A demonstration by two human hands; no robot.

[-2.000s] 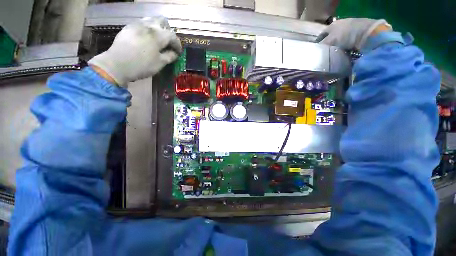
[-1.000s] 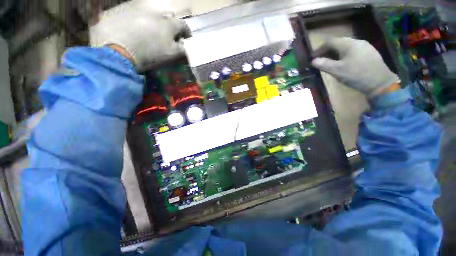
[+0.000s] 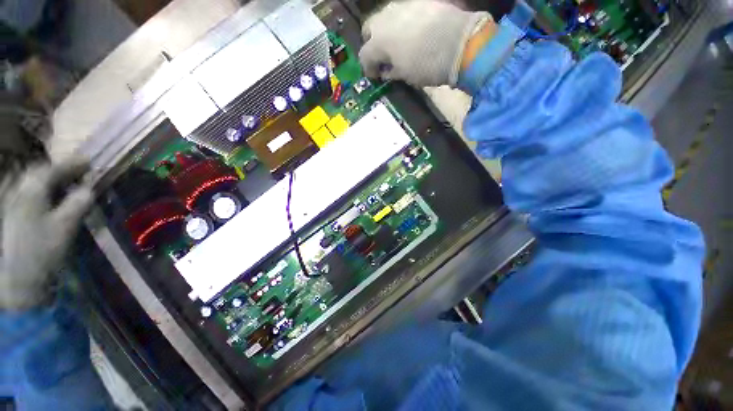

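A green circuit board point(image 3: 337, 273) sits in a dark carrier point(image 3: 458, 177), tilted in view. A long silver heatsink bar point(image 3: 249, 225) crosses it, with a short dark wire over the bar. The finned heatsink point(image 3: 249, 72) is at the far edge, and red-brown chokes point(image 3: 189, 189) are at the left. My right hand point(image 3: 422, 44), in a white glove, is over the board's far right corner with fingers curled; what its fingertips touch is unclear. My left hand point(image 3: 44, 229), gloved and blurred, is left of the carrier, partly cut by the picture's edge.
A silver conveyor rail point(image 3: 153, 309) runs along the carrier's left side. Another green board point(image 3: 599, 28) in a dark carrier is at the upper right. Grey floor with yellow-black marking point(image 3: 691, 152) shows at the right. Two thin metal rods stick out near my right sleeve.
The view has turned, so the board appears more steeply tilted. My left hand has moved from the finned heatsink to the far left. My right hand has moved over the board's far right corner.
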